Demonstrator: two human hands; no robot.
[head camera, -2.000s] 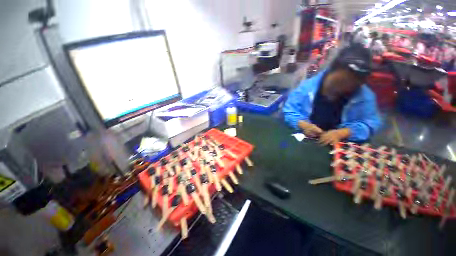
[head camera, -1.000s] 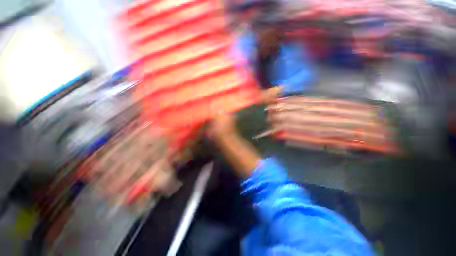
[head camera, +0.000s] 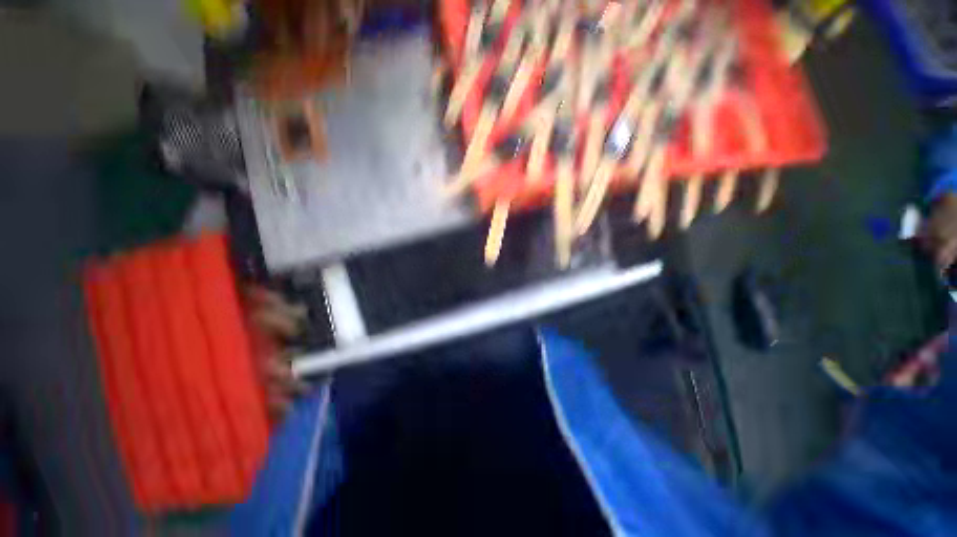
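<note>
An empty red tray with lengthwise ridges (head camera: 178, 372) is at the lower left. My left hand (head camera: 278, 346) is blurred at its right edge and grips it; the tray partly hides the hand. My right sleeve crosses the lower right to the picture's edge; I cannot make out my right hand. A red tray full of watches on pale strips (head camera: 771, 131) lies at the upper middle, with several strips poking over its near edge.
A metal work plate (head camera: 357, 189) bears an orange-brown fixture (head camera: 301, 131). A dark keyboard lies behind a white edge strip (head camera: 493, 315). A black mouse (head camera: 753, 309) is to the right. Another person's hand (head camera: 939, 236) shows at the right edge, near a loose pale strip (head camera: 839, 376).
The view has swung down and left. The empty red tray, raised in front of the bench a second ago, is now low on the left, at my left hand.
</note>
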